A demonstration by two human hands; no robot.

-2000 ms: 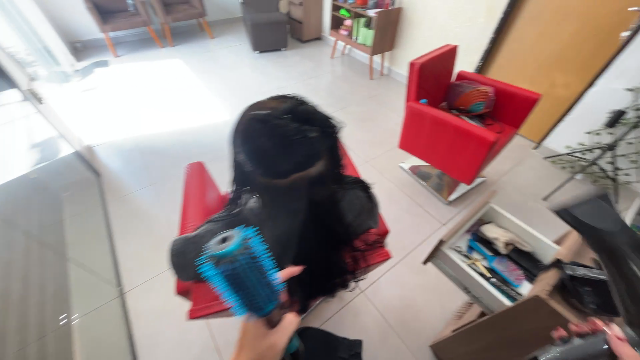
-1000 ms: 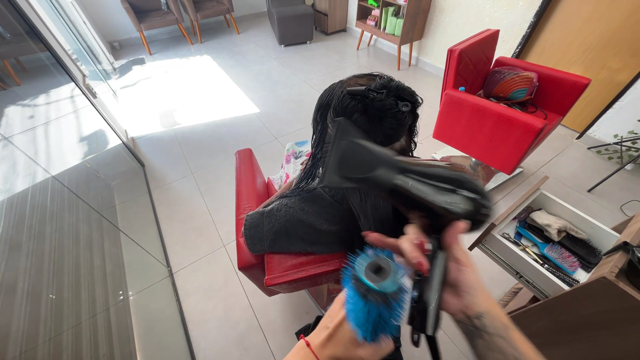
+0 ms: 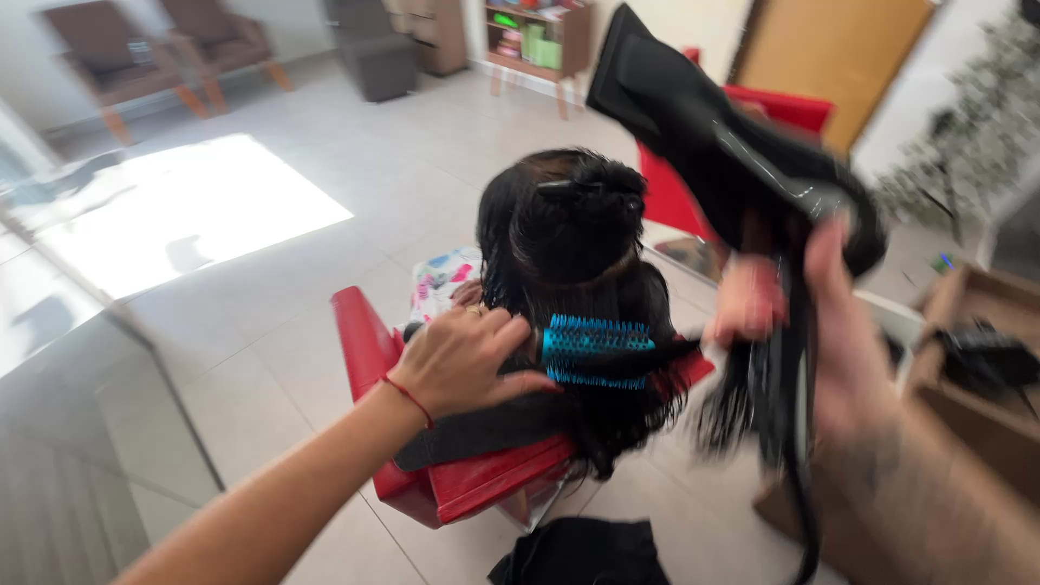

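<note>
A person with dark hair (image 3: 569, 236), its top part held up by a black hair clip (image 3: 569, 190), sits facing away in a red salon chair (image 3: 496, 479). My left hand (image 3: 467, 357) grips a blue round hairbrush (image 3: 600, 349), which lies crosswise against the hanging hair at the back of the head. Blurred by motion, my right hand (image 3: 796, 341) holds a black hair dryer (image 3: 731, 154) by its handle, nozzle pointing to the upper left. A strand runs from the brush to my right fingers, and its loose end hangs below them.
Another red chair (image 3: 674, 195) stands behind the dryer. At the right is a brown cabinet (image 3: 959, 366) with a black object on it. A glass panel (image 3: 73, 406) borders the left side. Brown armchairs (image 3: 118, 73) and a shelf unit (image 3: 577, 41) stand farther back.
The brush has moved onto the hair at the back of the head. The dryer, in front of the person one second ago, has moved to the right and up.
</note>
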